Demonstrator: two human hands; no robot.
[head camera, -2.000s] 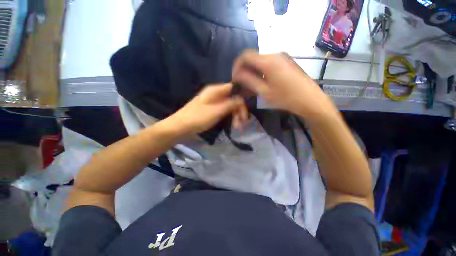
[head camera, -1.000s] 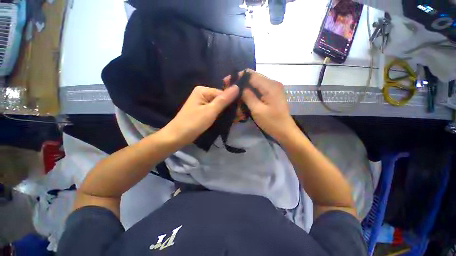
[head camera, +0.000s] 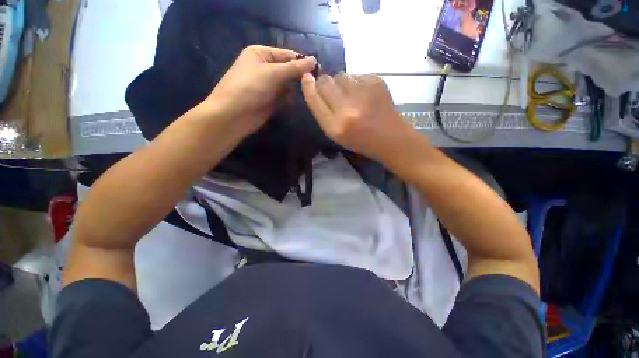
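Observation:
A black cloth panel lies bunched on the table and hangs over its front edge. Light grey cloth joined below it spreads over my lap. My left hand pinches the black cloth between thumb and fingers. My right hand is close beside it, its fingertips at the same bit of black cloth. What lies between the fingertips is too small and dark to make out. A narrow black strip hangs in a loop below the hands over the grey cloth.
A lit smartphone with a cable lies right of my hands. Yellow-handled scissors and a dark green tool lie further right. A ruler strip runs along the table's front edge. A blue plastic frame stands at lower right.
Both hands have moved up and slightly left in the picture with the black cloth between them. The table items have shifted a little left and up in view. The loose strip hangs lower left than before.

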